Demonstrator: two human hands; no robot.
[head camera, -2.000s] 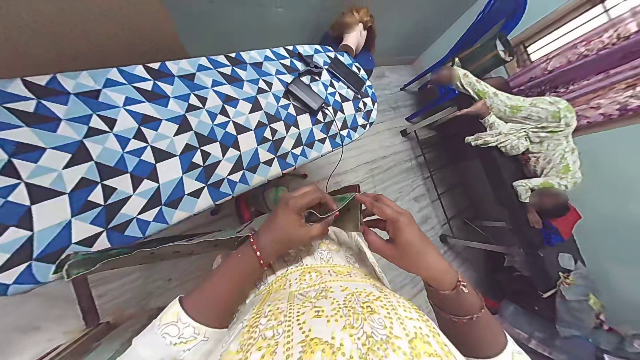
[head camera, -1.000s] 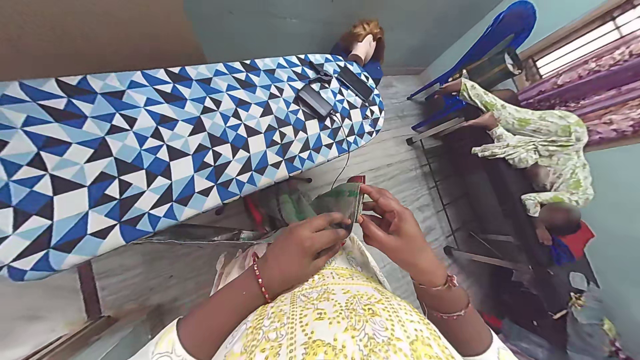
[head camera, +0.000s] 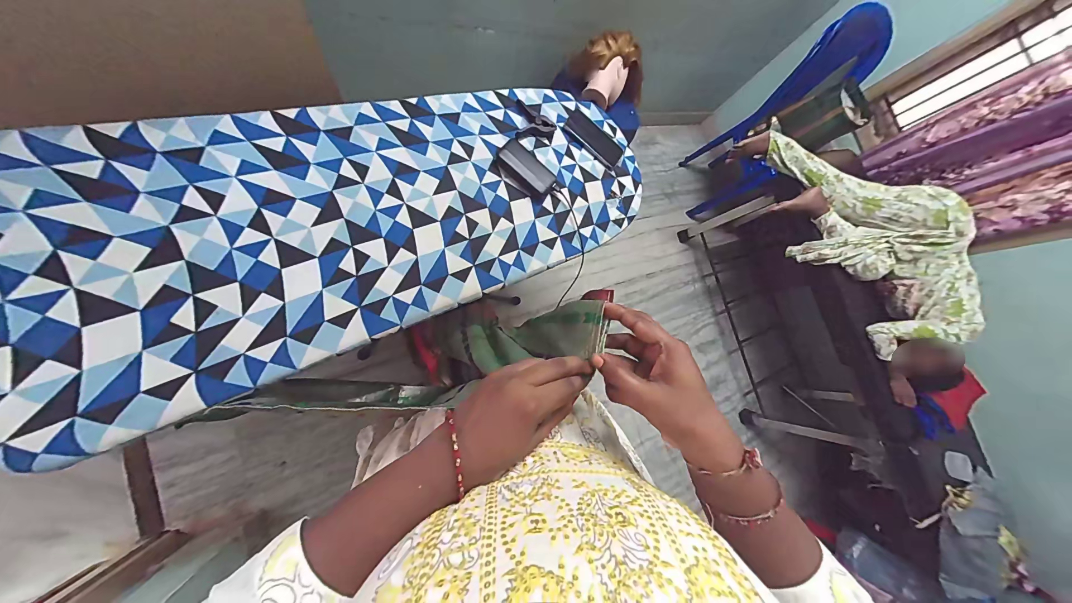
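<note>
A green cloth (head camera: 544, 333) with a stack of folded edges at its right end is held in front of my body. My left hand (head camera: 526, 410) pinches the lower end of those folds. My right hand (head camera: 657, 368) grips the same folded edge from the right, thumb low and index finger near the top. The rest of the cloth trails left as a long strip below the ironing board (head camera: 335, 243). Something small and red shows just above the folds; what it is cannot be told.
On the board's blue, black and white cover lie a black adapter (head camera: 526, 169) with a cable and a dark phone-like object (head camera: 594, 139). Behind its end is a mannequin-like head with brown hair (head camera: 610, 71). A person (head camera: 896, 243) and a blue plastic chair (head camera: 837, 67) are at right.
The cloth's folded edge was lower and partly hidden between my hands two seconds ago; it now stands in a broader, flatter stack. Both hands have stayed on it.
</note>
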